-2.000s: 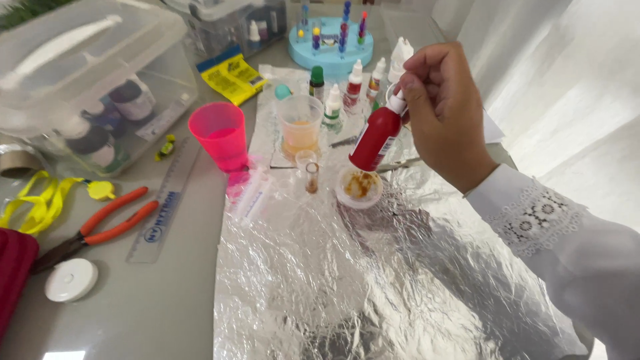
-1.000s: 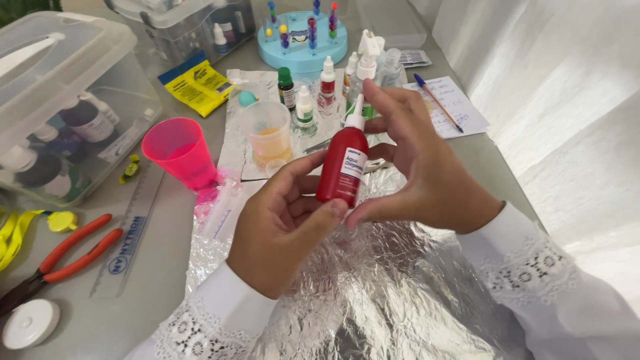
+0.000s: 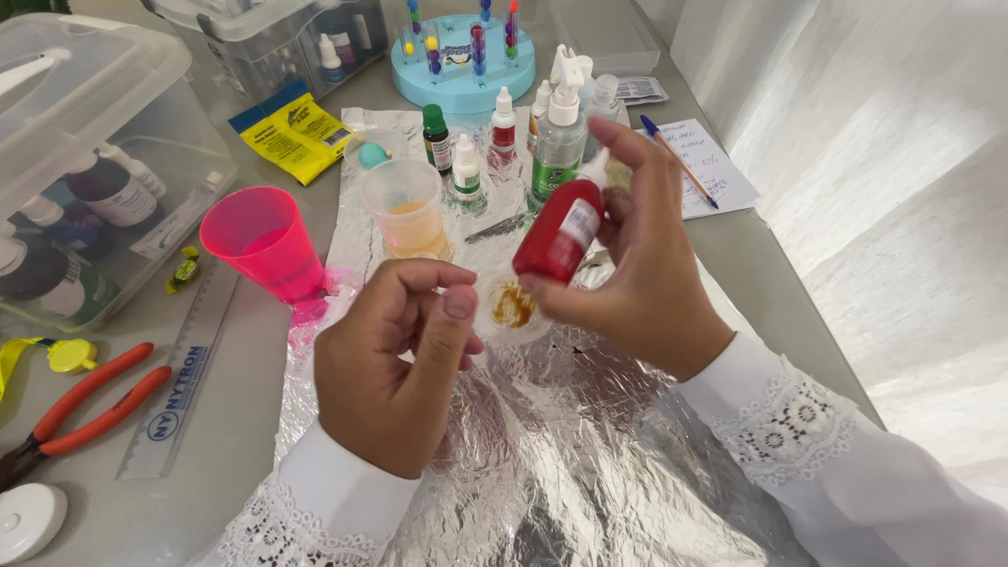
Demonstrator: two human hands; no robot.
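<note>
My right hand grips a red plastic dropper bottle with a white nozzle, tilted up to the right. Beneath it, a small clear dish with brown residue rests on aluminum foil. My left hand is left of the bottle and apart from it, its fingertips curled near the thumb; whether something small is between them cannot be told. Behind my left hand stands a clear plastic cup with pale orange liquid. Metal tweezers lie beyond the dish, partly hidden.
A pink cup, a ruler and orange-handled pliers are at left. Behind are several small bottles, a spray bottle, a yellow packet and a blue round stand. A pen lies on paper at right.
One second ago both hands were at the red bottle; now only my right hand holds it and my left hand is apart. Two seconds ago the right hand held it nozzle-up over the dish.
</note>
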